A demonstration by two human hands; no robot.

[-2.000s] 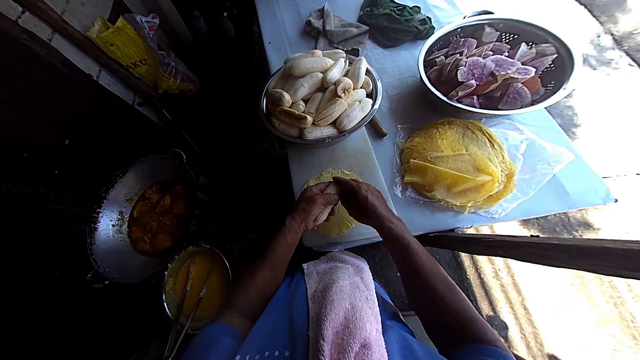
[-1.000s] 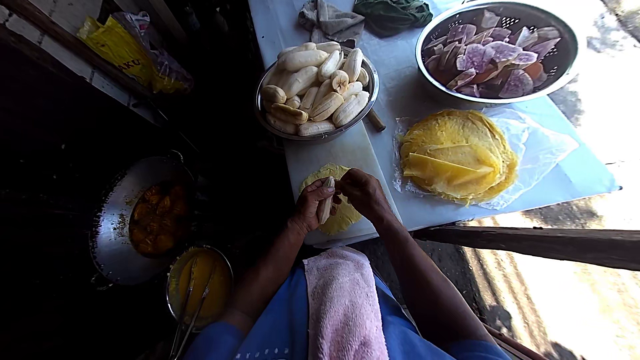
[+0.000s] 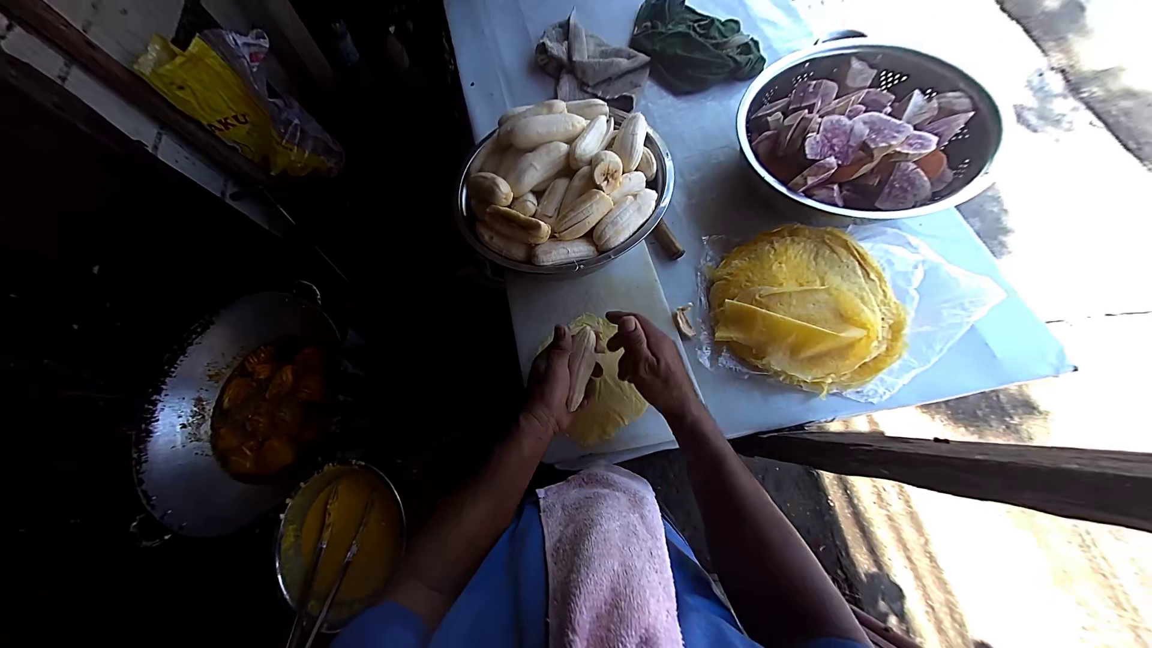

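A peeled banana (image 3: pixel 582 367) lies upright in my left hand (image 3: pixel 551 382), over a round yellow wrapper (image 3: pixel 612 409) spread on a white cutting board (image 3: pixel 531 306). Just to the right, my right hand (image 3: pixel 650 360) has its fingers apart and appears to hold nothing. Beyond the hands stands a metal bowl (image 3: pixel 668 184) heaped with peeled bananas (image 3: pixel 540 166). On clear plastic at the right rests a stack of yellow wrappers (image 3: pixel 810 306). A small pale scrap (image 3: pixel 684 320) lies beside the board.
A colander (image 3: pixel 1002 135) of purple slices stands at the back right, with grey (image 3: pixel 594 63) and green cloths (image 3: pixel 697 45) to its left. A brown handle (image 3: pixel 668 240) juts from by the bowl. At lower left are a wok (image 3: pixel 180 450) with food in it and a pot (image 3: pixel 400 522) of yellow batter with tongs.
My right hand has come away from the banana, which stays in my left hand. The small pale scrap now shows beside the board.
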